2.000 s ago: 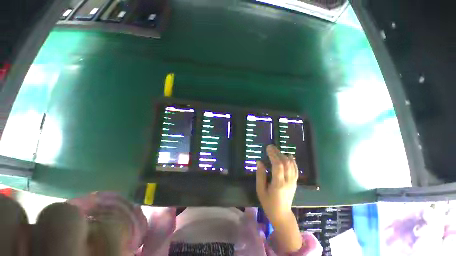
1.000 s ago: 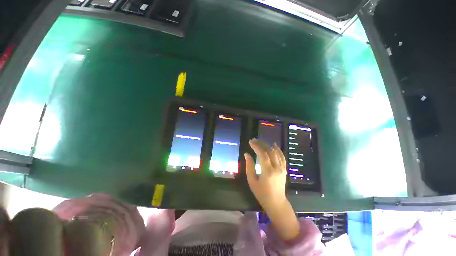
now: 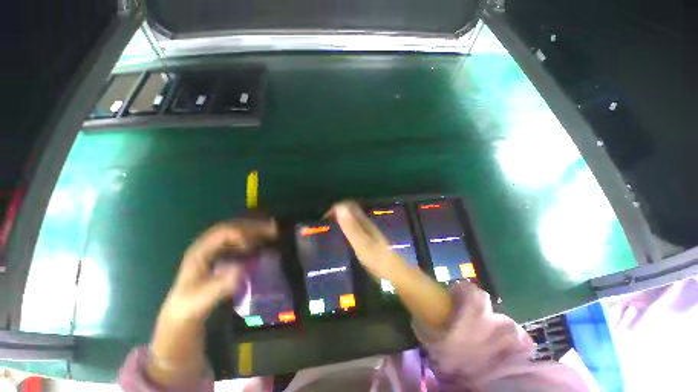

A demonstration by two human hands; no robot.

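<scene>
A black four-slot phone tray (image 3: 367, 331) lies on the green mat, with four lit smartphones side by side. The leftmost phone (image 3: 264, 298), second phone (image 3: 329, 279), third phone (image 3: 398, 237) and rightmost phone (image 3: 445, 243) show dark screens with coloured blocks at the bottom. My left hand (image 3: 218, 264) is blurred, with curved fingers over the leftmost phone's upper left part; its grip cannot be told. My right hand (image 3: 360, 233) is blurred and reaches across the third phone, its fingertips near the top of the second; contact is unclear.
A second phone tray (image 3: 184, 120) with dark phones is at the back left. Yellow tape (image 3: 252, 189) marks the mat behind the near tray. A blue crate (image 3: 588, 344) is at the lower right. Metal booth frames edge both sides.
My left hand has come in over the leftmost phone. My right hand has moved left. The rightmost screen changed from a list to a dark home page. The view has shifted.
</scene>
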